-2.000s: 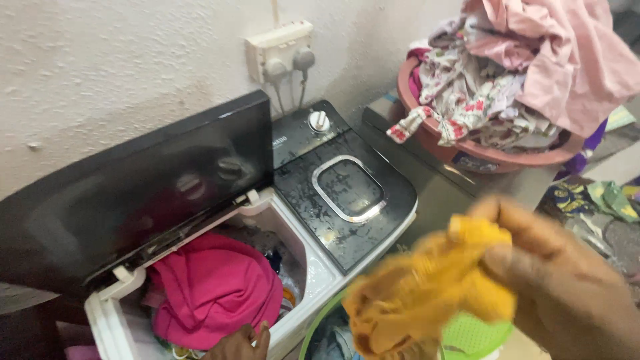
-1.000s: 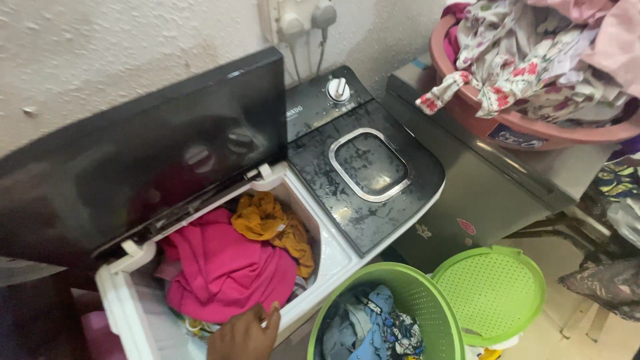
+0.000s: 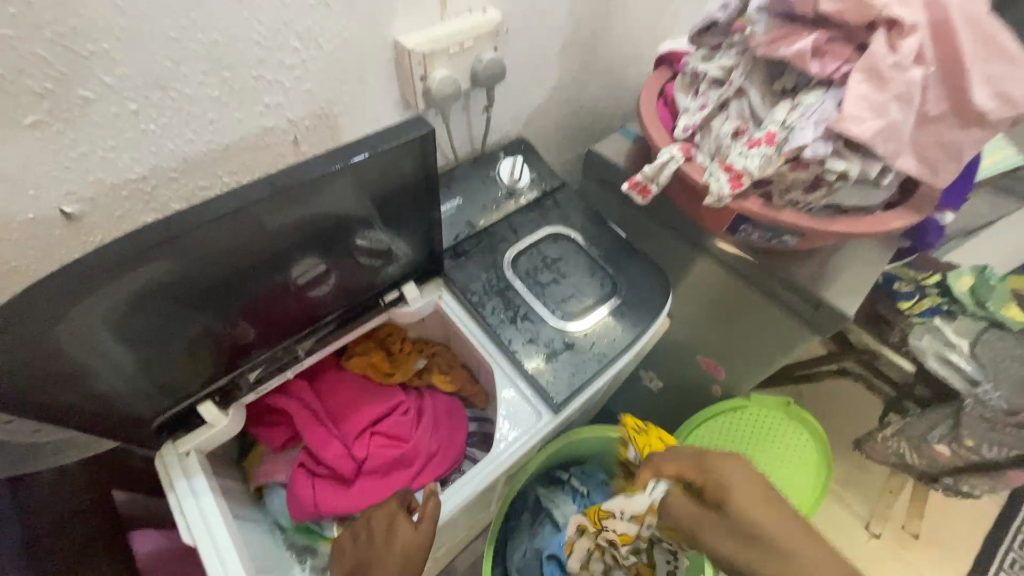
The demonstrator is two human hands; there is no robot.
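My left hand (image 3: 386,534) rests at the front rim of the open wash tub of a twin-tub washing machine (image 3: 520,400), beside a pink cloth (image 3: 372,440); whether it grips anything is unclear. A mustard cloth (image 3: 412,360) lies behind the pink one in the tub. Over a green laundry basket (image 3: 520,500), my right hand (image 3: 704,496) is closed on a yellow and white patterned cloth (image 3: 620,520). Blue clothes (image 3: 560,504) lie in that basket, partly under the patterned cloth.
The raised black lid (image 3: 320,240) leans toward the wall. The spin-side lid (image 3: 564,276) is down and wet. A pink basin (image 3: 800,228) heaped with clothes stands on a grey appliance (image 3: 720,304) at right. A green perforated basket lid (image 3: 760,440) lies beside the basket.
Two seconds ago my right hand held the mustard cloth in the air; the cloth now lies in the tub. My right hand now holds patterned cloth at the green basket.
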